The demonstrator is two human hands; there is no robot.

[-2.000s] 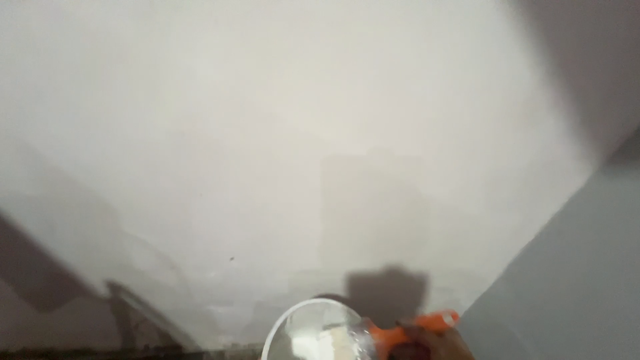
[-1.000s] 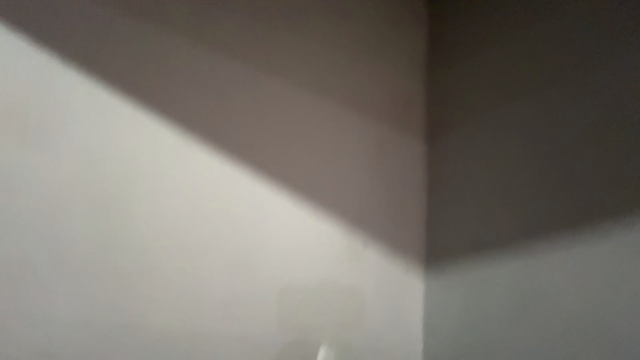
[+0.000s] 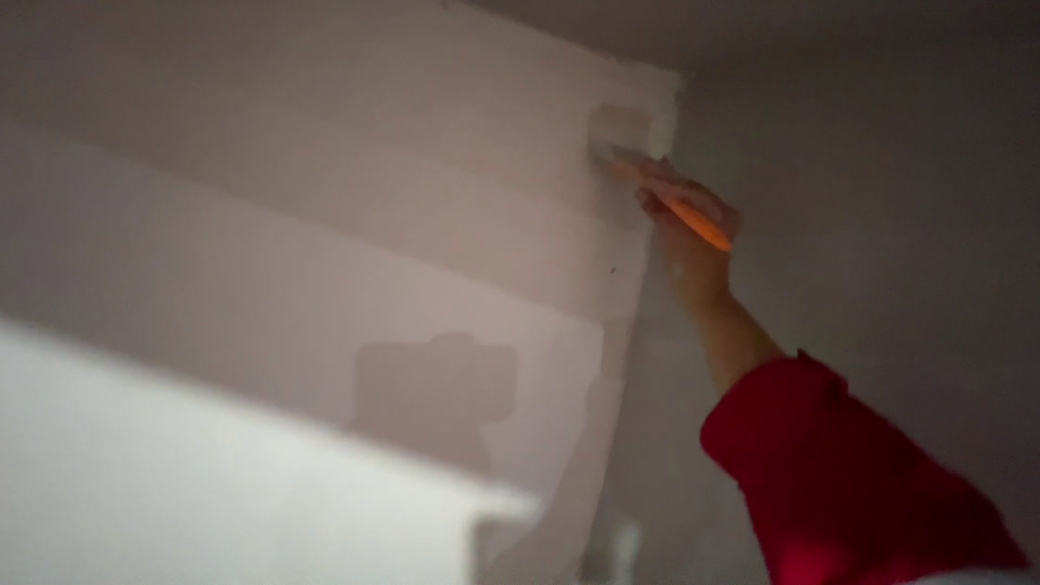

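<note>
My right hand point(image 3: 691, 207) is raised high near the room corner, its fingers closed round the orange handle of a paintbrush point(image 3: 700, 225). The tip of the brush is blurred and lies at the white wall point(image 3: 504, 227), a little left of the corner and below the ceiling. A red sleeve covers the arm to below the elbow. My left hand is not in view.
The ceiling point(image 3: 617, 24) meets the white wall along a slanting edge at the top. A darker grey wall point(image 3: 877, 268) adjoins at the right. Shadows and a bright patch of light cross the white wall.
The view has swung up to the corner and ceiling. My right hand, at the lower edge beside a round white container two seconds ago, is now up at the wall with the orange handle.
</note>
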